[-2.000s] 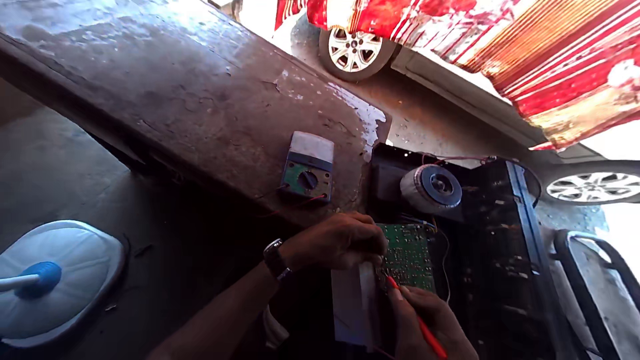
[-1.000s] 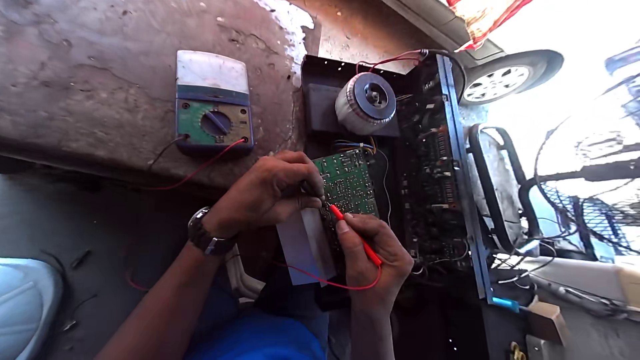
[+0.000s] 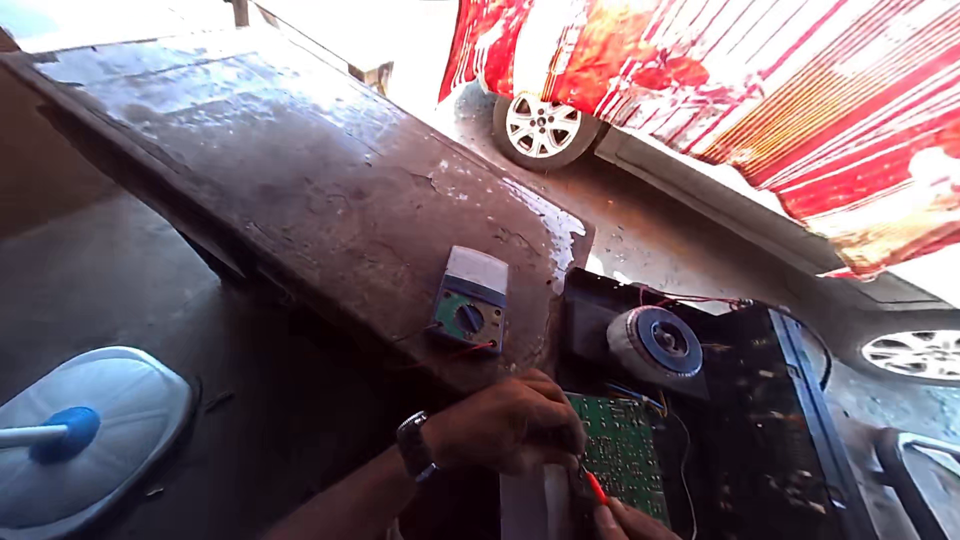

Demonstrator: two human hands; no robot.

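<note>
My left hand [image 3: 517, 424], with a wristwatch [image 3: 415, 446] on its wrist, is at the left edge of a green circuit board [image 3: 621, 450]; its fingers are closed together, and what they hold is hidden. My right hand [image 3: 626, 521], partly cut off by the bottom edge, grips a red test probe [image 3: 596, 487] whose tip points at the board's left side, close to my left fingers. A pale metal plate [image 3: 521, 504] lies below my left hand. An analog multimeter [image 3: 471, 304] with a red lead rests on the table. Beside the board is a toroidal transformer [image 3: 664, 341] in a black chassis [image 3: 589, 315].
The worn table [image 3: 322, 202] stretches to the upper left. A white and blue round object with a pole [image 3: 112, 442] stands on the floor at left. Beyond the table are a car wheel [image 3: 544, 127], a red patterned cloth [image 3: 675, 75] and a chair frame [image 3: 900, 480].
The view has swung between frames. Both hands stay at the board's left side, with the red probe in my right hand throughout.
</note>
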